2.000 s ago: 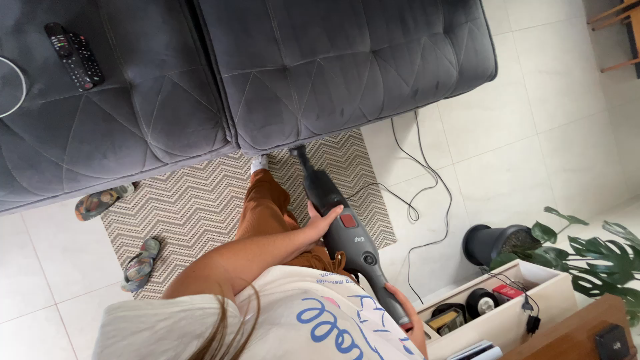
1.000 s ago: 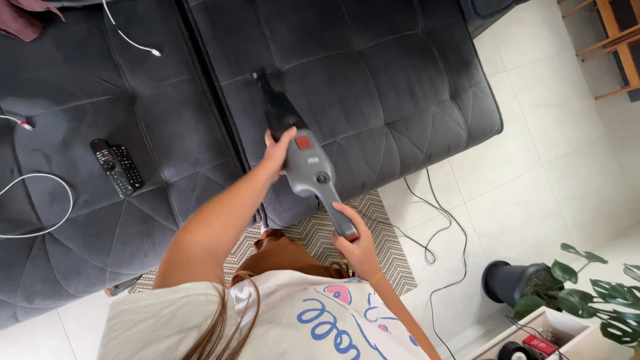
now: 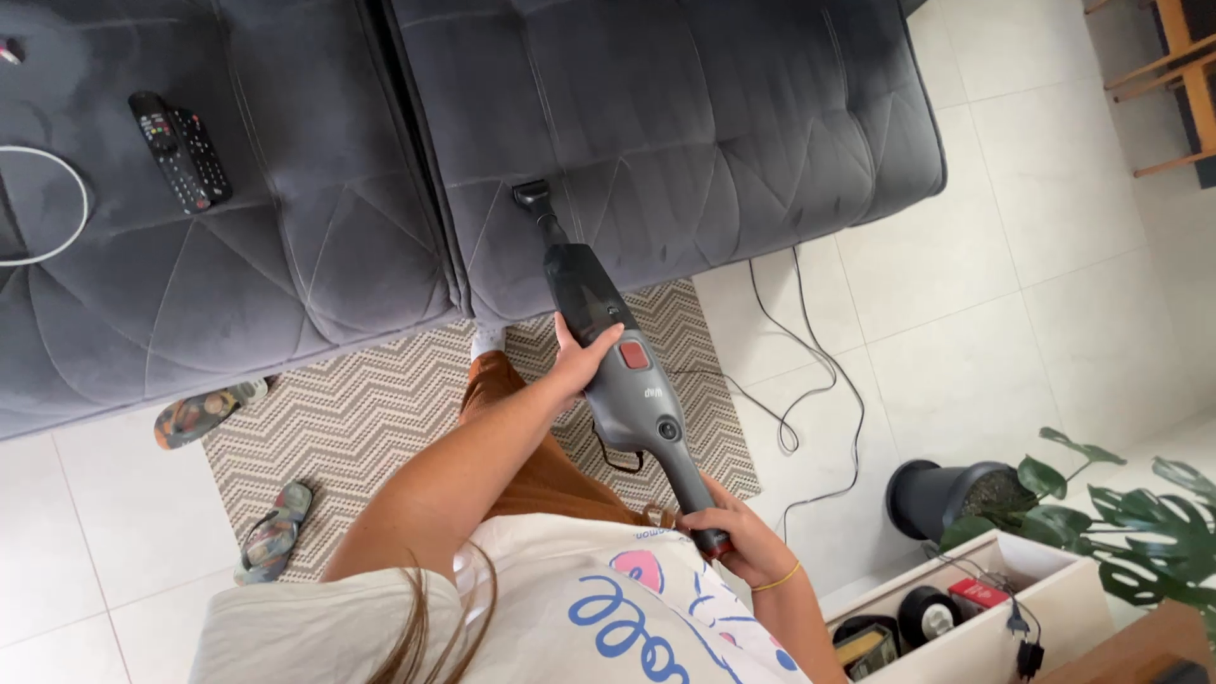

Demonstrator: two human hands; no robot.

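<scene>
A grey and black handheld vacuum cleaner [image 3: 622, 380] runs diagonally across the middle of the head view. My left hand [image 3: 579, 361] grips its body beside the red button, thumb on top. Around the rear handle, near its red end, my right hand [image 3: 741, 534] is closed; a yellow band circles that wrist. The small black brush nozzle [image 3: 532, 193] rests on or just over the seat of the dark grey tufted sofa [image 3: 665, 123], right of the gap between two cushions. Whether the nozzle touches the fabric cannot be told.
Two remote controls [image 3: 180, 152] and a white cable [image 3: 84, 204] lie on the left cushion. Patterned flip-flops [image 3: 275, 534] are by the zigzag rug [image 3: 351, 427]. A black cord [image 3: 850, 399] trails over the tiles. At right are a potted plant [image 3: 926, 499] and an open drawer [image 3: 1054, 579].
From over the rug, the vacuum went up onto the sofa seat, then its nozzle came back nearer the front edge. Both hands have kept hold of it. The view has shifted.
</scene>
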